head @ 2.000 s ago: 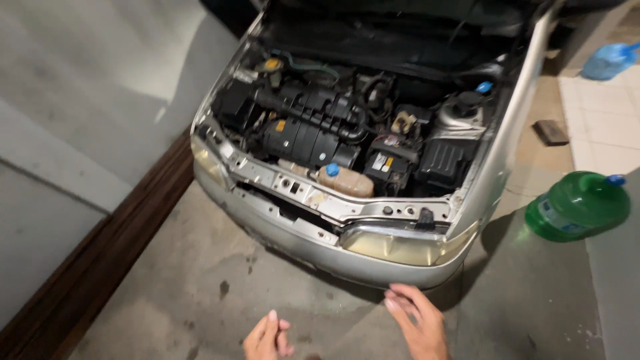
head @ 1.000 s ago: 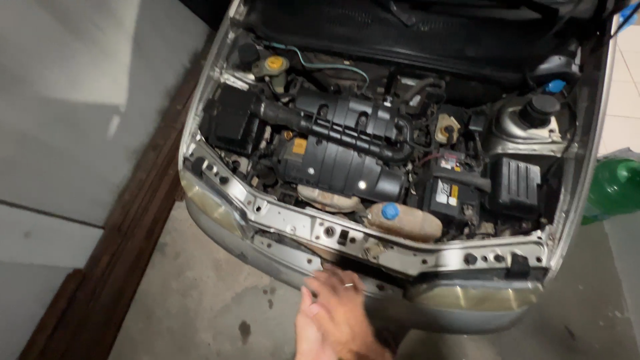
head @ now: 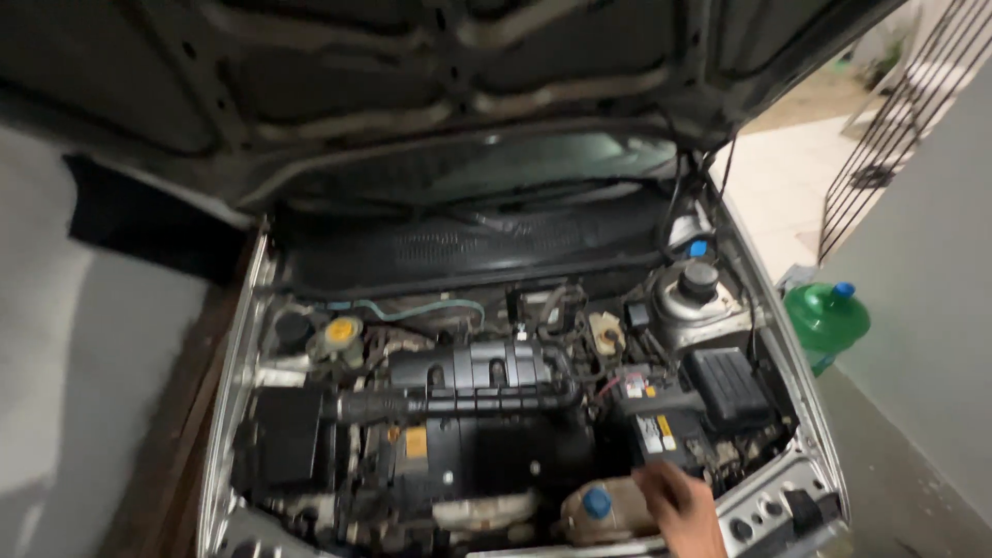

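My right hand [head: 680, 508] is at the lower right, blurred, with bent fingers. It is over the right end of a translucent coolant expansion tank [head: 624, 518] with a blue cap [head: 597, 502]; whether it touches the tank is unclear. Just beyond the fingers stands the car battery [head: 655, 434], with a black box [head: 728, 384] to its right. The black plastic engine cover [head: 504, 453] fills the middle of the engine bay, with a ribbed black duct [head: 380, 404] behind it. Further back left is a reservoir with a yellow cap [head: 341, 330]. My left hand is out of view.
The raised hood [head: 449, 70] spans the top, above the windshield [head: 496, 167]. A silver fender edge [head: 783, 349] runs down the right side. Beyond it are a green water jug [head: 825, 318] with a blue cap, a grey wall [head: 930, 294] and a metal grille [head: 891, 132].
The view has moved closer over the engine bay and tilted up to the hood. My right hand has come from in front of the bumper to over the coolant tank. My left hand has left view.
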